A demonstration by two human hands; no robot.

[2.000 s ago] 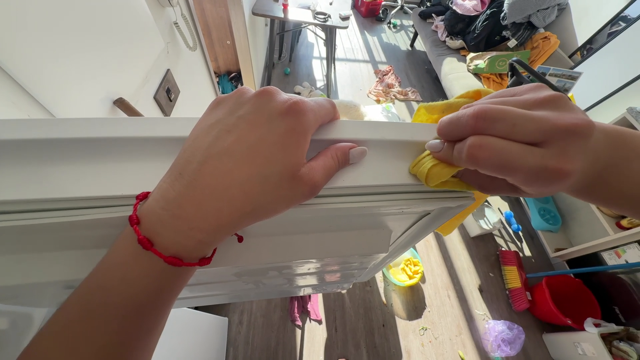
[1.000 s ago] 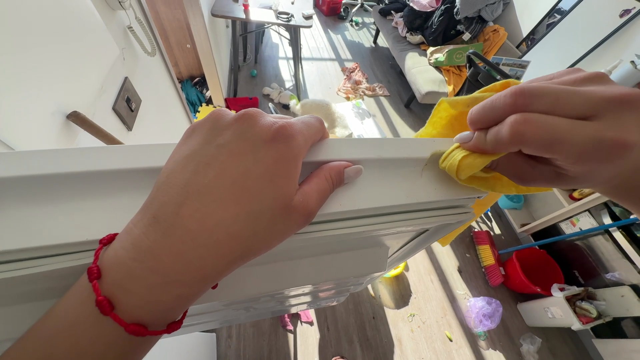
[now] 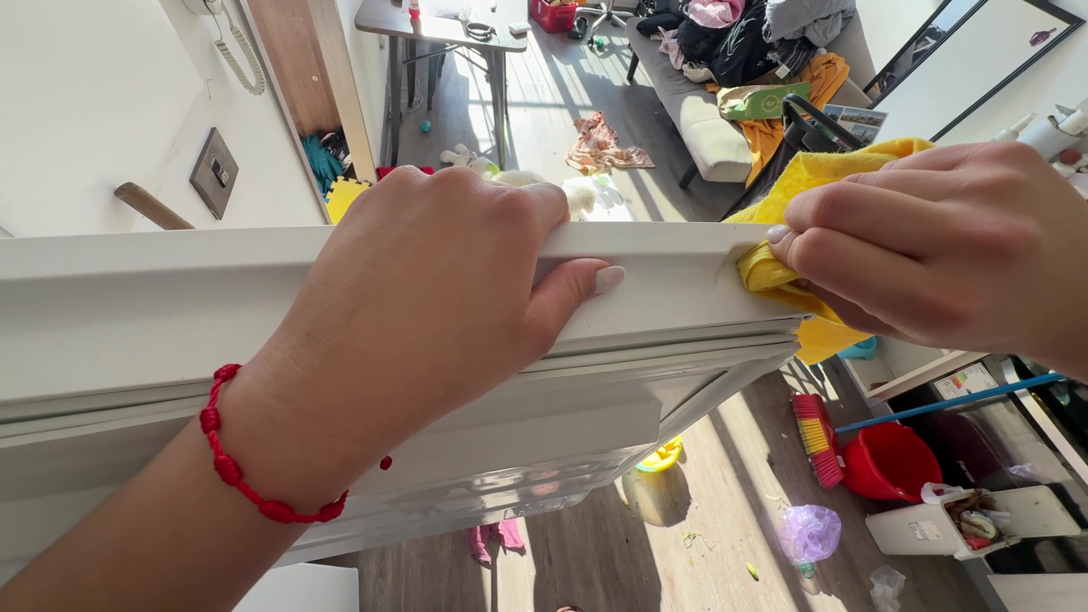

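A white refrigerator door [image 3: 680,263], seen from above, spans the view, with clear plastic shelves on its inner side. My left hand [image 3: 425,280], a red knotted bracelet [image 3: 228,467] at its wrist, grips the door's top edge, its fingertips hidden behind it. At the door's right corner my right hand [image 3: 926,238] holds a bunched yellow cloth [image 3: 799,187] against the edge. Part of the cloth hangs below that hand, beside the door's end. A small brownish mark shows on the white surface just left of the cloth.
Beyond the door are a table [image 3: 442,21], a sofa [image 3: 697,110] piled with clothes and a cloth [image 3: 603,144] on the floor. At lower right lie a red bucket [image 3: 892,463], a broom head [image 3: 818,438], an open white bin [image 3: 914,527] and a purple bag [image 3: 809,534].
The view has shifted somewhat. Compared with two seconds ago, my right hand and the yellow cloth are further right, at the door's corner. My left hand keeps its grip on the top edge.
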